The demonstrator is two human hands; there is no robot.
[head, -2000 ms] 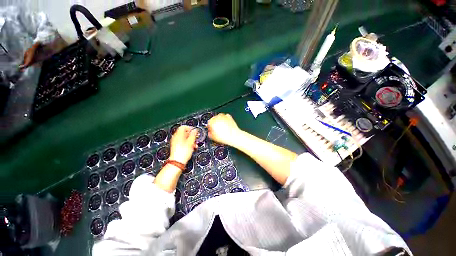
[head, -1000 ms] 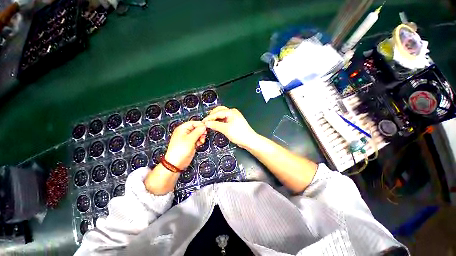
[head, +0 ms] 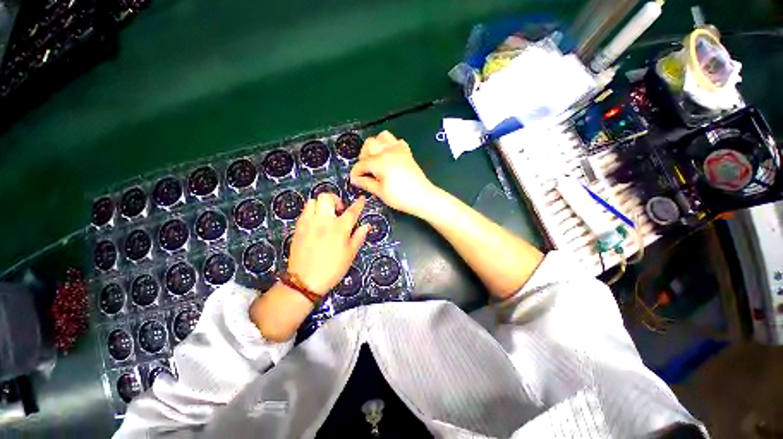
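A clear blister tray (head: pixel 110 356) lies in front of me with rows of round black units (head: pixel 203 180) in its pockets. My left hand (head: pixel 324 244), with a red-brown bracelet at the wrist, is palm down over the right part of the tray, its fingers and thumb somewhat apart. My right hand (head: pixel 386 174) is at the tray's upper right corner, fingers bent and fingertips low beside a unit. The fingertips of both hands are close but look apart. Any tiny part between them is too small to tell. The hands hide some pockets.
Dark-red small components (head: pixel 70 310) lie left of the tray, beside a grey wrapped container (head: pixel 21 330). To the right are a white ribbed rack (head: pixel 549 184) with a blue pen-like stick (head: pixel 610 207), a white tissue (head: pixel 464 137), and a black fan (head: pixel 728 169). A black tray (head: pixel 51 39) is upper left.
The fingertips, together a second ago, have parted. My right hand has moved up to the tray's corner and my left hand has turned palm down. The view has shifted.
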